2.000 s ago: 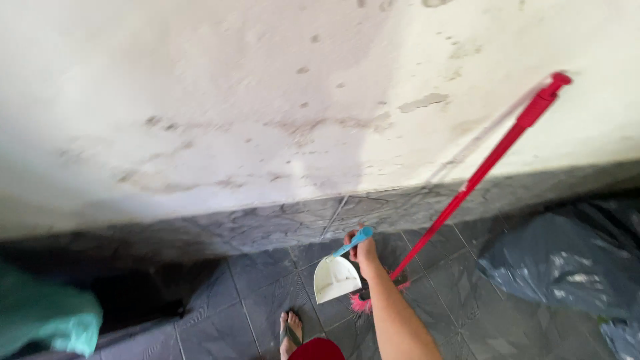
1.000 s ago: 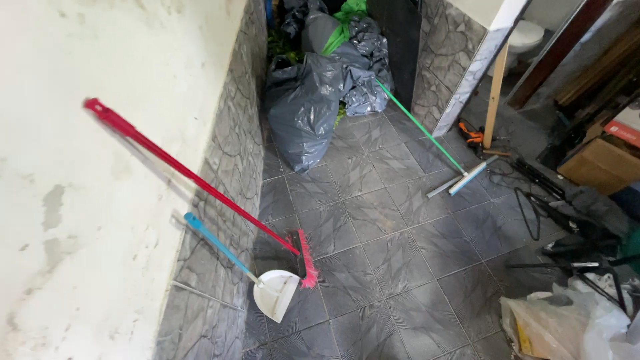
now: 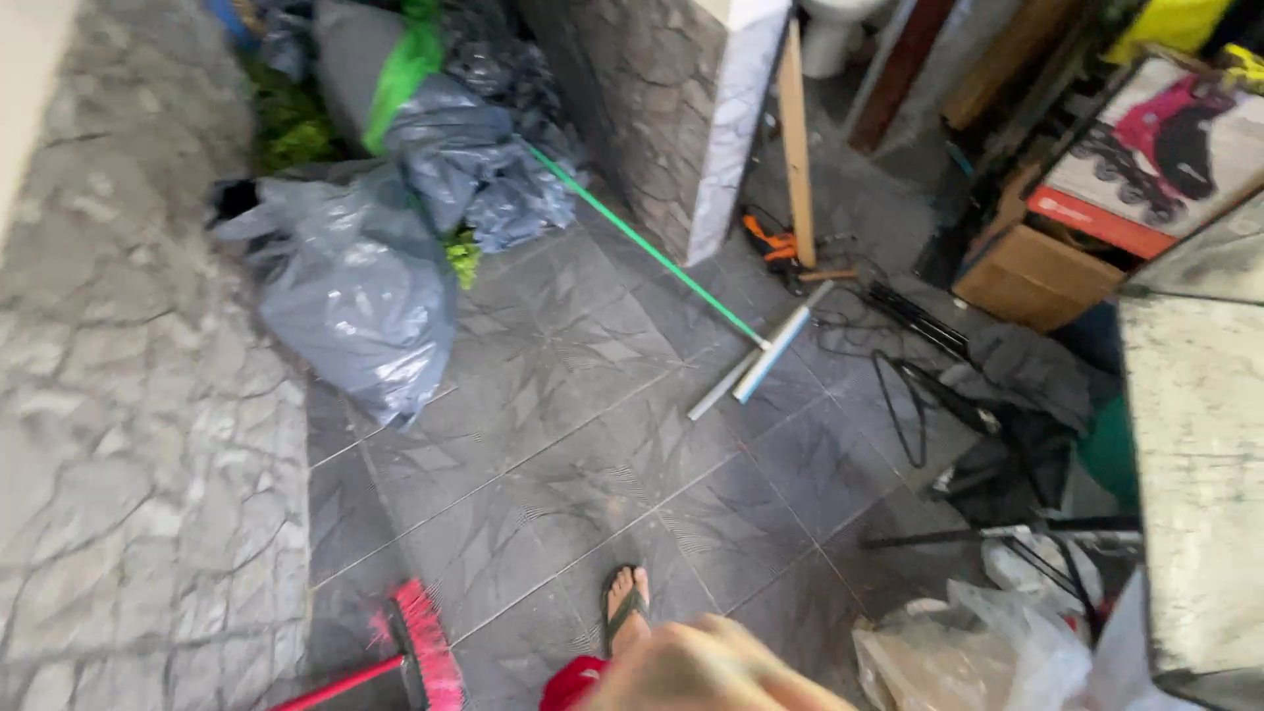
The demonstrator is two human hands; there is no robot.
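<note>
A blurred bare hand, apparently my right hand (image 3: 706,667), is low in the middle of the view, close to the camera; its fingers and palm are too unclear to show a grip. My left hand is out of view. Left of the visible hand, the pink-red bristles of a broom (image 3: 430,642) rest near the stone-patterned wall, its red handle running out at the bottom edge. Farther forward, a floor squeegee (image 3: 775,354) lies with its head on the grey tiles and its green handle (image 3: 642,240) reaching to the plastic bags.
Grey plastic bags (image 3: 360,286) lie by the left wall, with green leaves (image 3: 296,123) behind. On the right are a cardboard box (image 3: 1037,276), an inline-skate box (image 3: 1145,148), black straps and frames, clear plastic bags (image 3: 968,642) and a worn pale panel (image 3: 1195,474). A sandalled foot (image 3: 625,602) stands on the tiles.
Two seconds ago a hand held the dustpan's blue handle; one second ago the dustpan stood by the wall with no hand on it. A hand now shows at the bottom. The view has swung right.
</note>
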